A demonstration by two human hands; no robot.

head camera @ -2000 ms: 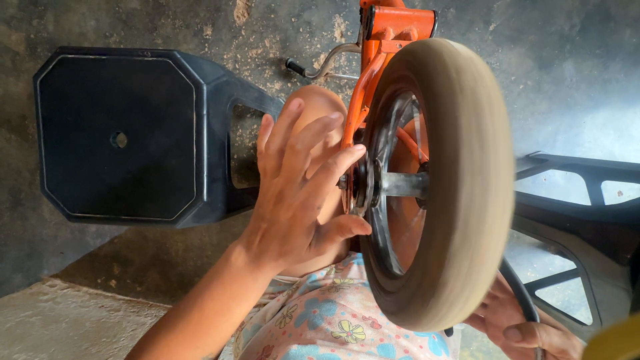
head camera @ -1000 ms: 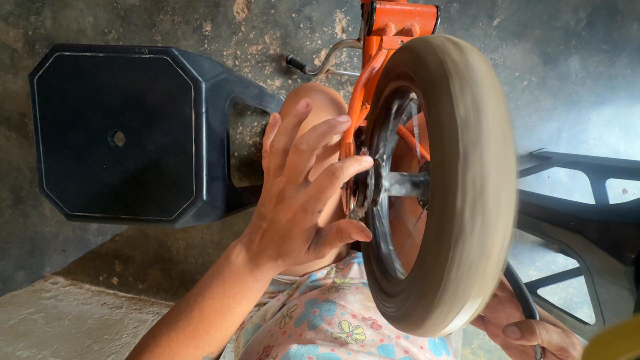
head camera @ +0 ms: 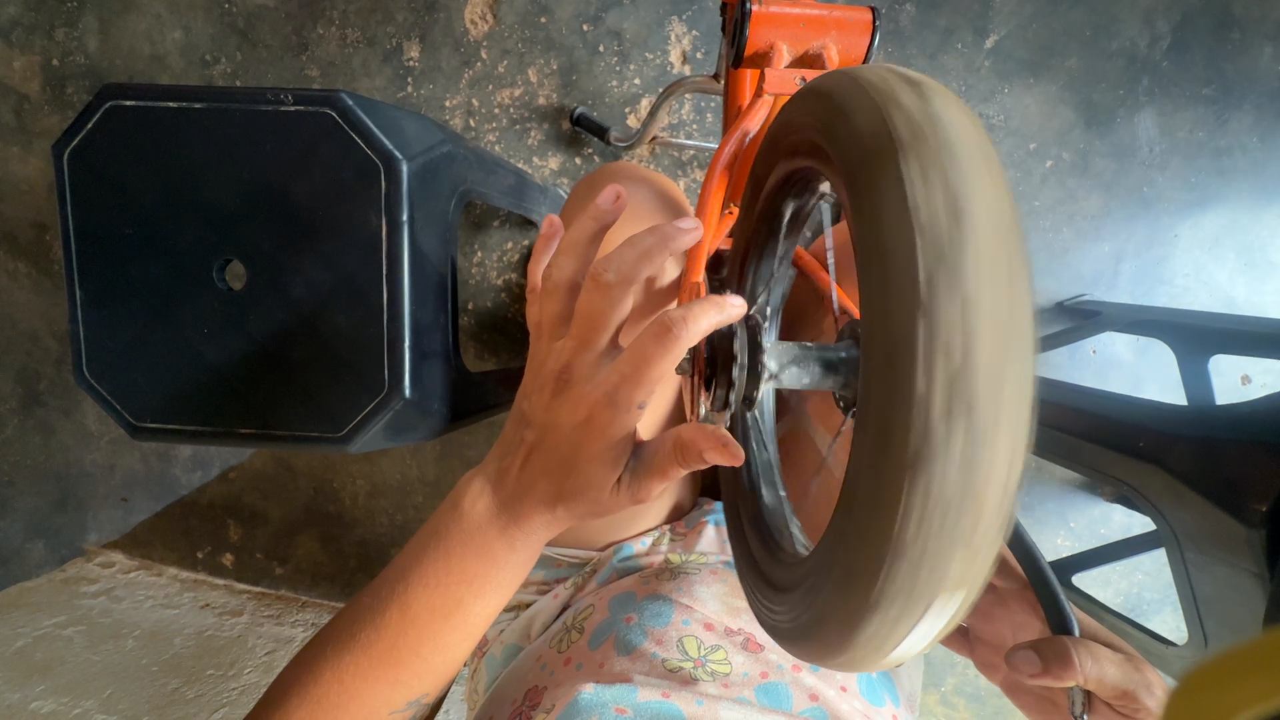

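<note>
A bicycle wheel with a worn tyre [head camera: 950, 380] stands between my hands, its tread blurred as if turning. It is mounted in an orange bicycle frame [head camera: 735, 150]. My left hand [head camera: 610, 370] is spread on the wheel's left side, index fingertip and thumb at the sprocket [head camera: 722, 370] by the hub [head camera: 810, 366]; whether they touch it I cannot tell. Low on the right, my right hand [head camera: 1070, 650], partly hidden behind the tyre, is closed on a thin black tube or cable [head camera: 1045, 580] with a metal end.
A black plastic stool [head camera: 230, 270] stands on the concrete floor at left. Beyond the left hand lies a crank-like metal bar with a black end [head camera: 650, 120]. A black plastic frame with openings [head camera: 1120, 400] is at right. My knee and patterned clothing are beneath the wheel.
</note>
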